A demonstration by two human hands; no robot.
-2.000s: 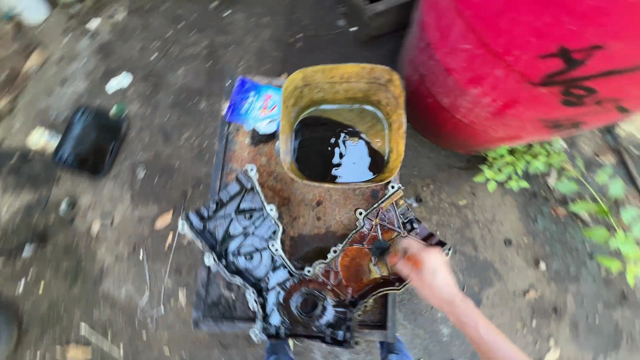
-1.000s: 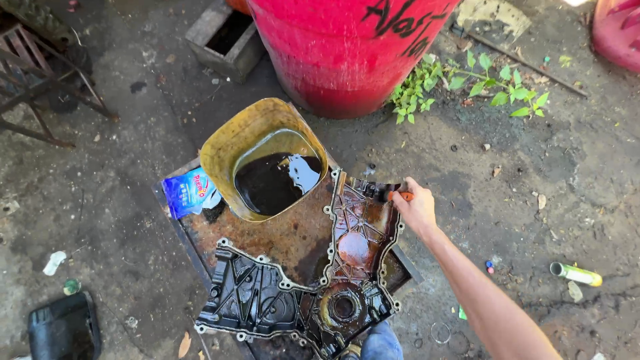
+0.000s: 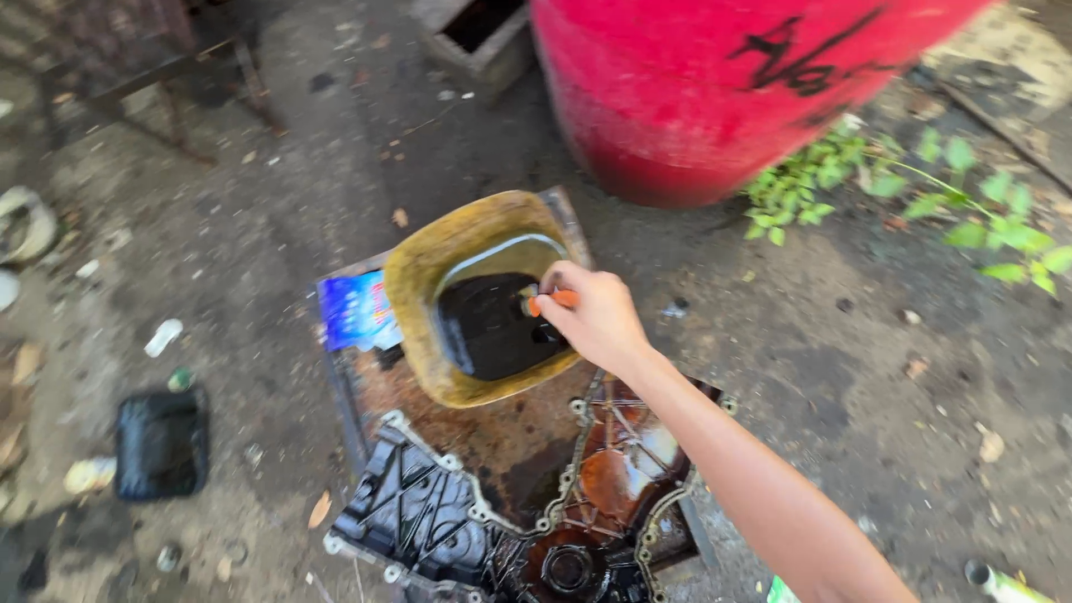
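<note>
My right hand [image 3: 596,314] grips the orange handle of a brush [image 3: 557,301], held over the dark liquid in a yellowish, cut-open plastic container [image 3: 410,335]. The brush's head is blurred, and whether it touches the liquid cannot be told. Below the hand and forearm, a V-shaped metal engine cover [image 3: 427,511] with a bolt-hole flange lies on a rusty metal stand [image 3: 469,427]. Its left arm is black and wet; brownish fluid coats the right arm. A blue plastic packet [image 3: 352,311] rests against the container's left side. My left hand is out of view.
A large red drum [image 3: 670,109] stands beyond the container, with green plants [image 3: 804,184] beside it. A concrete block [image 3: 486,50] lies at the top. On the ground at left is a black plastic tray [image 3: 162,444]; a can [image 3: 1001,584] lies at lower right.
My right hand has moved with the brush from the engine cover's right arm to over the container of dark liquid. The view has shifted.
</note>
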